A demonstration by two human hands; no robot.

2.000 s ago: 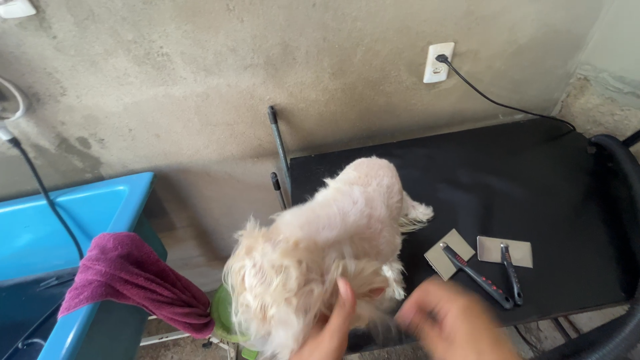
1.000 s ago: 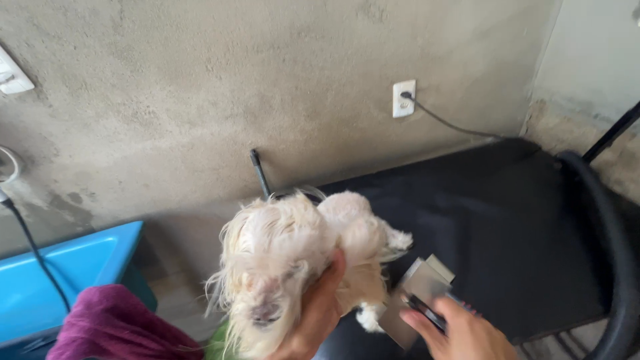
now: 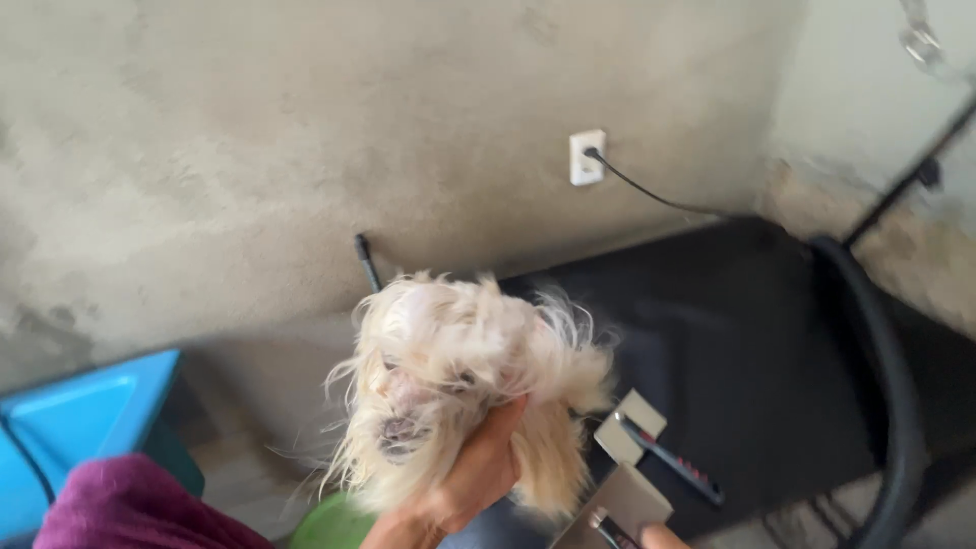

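Observation:
A long-haired cream dog (image 3: 457, 343) on the black table faces me, its fur tousled. My left hand (image 3: 476, 473) is closed on the fur under its jaw and cheek. At the bottom edge, my right hand (image 3: 662, 537) shows only in part, at the handle of a slicker brush (image 3: 629, 496) whose flat metal head is turned up. A second slicker brush (image 3: 631, 427) with a dark handle lies on the table beside the dog.
The black tabletop (image 3: 732, 335) extends right, with a thick black hose (image 3: 884, 366) curving over it. A corded outlet (image 3: 587, 158) is on the wall. At left stand a blue tub (image 3: 84, 412) and a purple towel (image 3: 137, 507); something green (image 3: 332, 522) is low down.
My right hand has taken hold of one slicker brush, which lay on the table two seconds ago. The dog's head has turned up toward me, with my left hand at its jaw.

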